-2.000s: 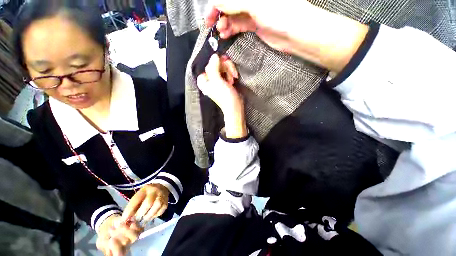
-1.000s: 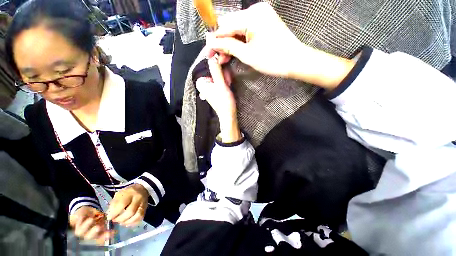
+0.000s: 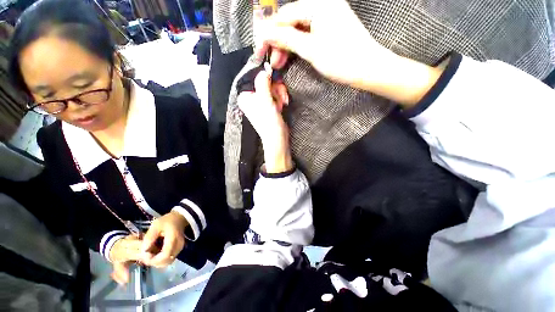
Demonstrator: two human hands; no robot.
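A grey fine-check jacket [image 3: 347,116] with black panels hangs close in front of me. My left hand [image 3: 266,103] pinches its black front edge [image 3: 248,146] between thumb and fingers. My right hand [image 3: 304,36] is just above it, shut on a hook needle or awl with a yellow-orange handle [image 3: 268,7], cut off by the top edge of the picture. The tool's thin tip points down at the cloth by my left fingertips. The exact contact point is too small to tell.
A co-worker [image 3: 122,158] in a black jacket with white collar stands close at the left, hands [image 3: 152,244] together low down. A pale table [image 3: 164,61] with dark things is behind. Dark cloth [image 3: 30,244] hangs at the far left. More check cloth [image 3: 487,36] is at the upper right.
Two seconds ago a pale button showed between my hands. My right hand has since brought the orange-handled tool upright over my left fingertips. In the last second both hands moved only slightly.
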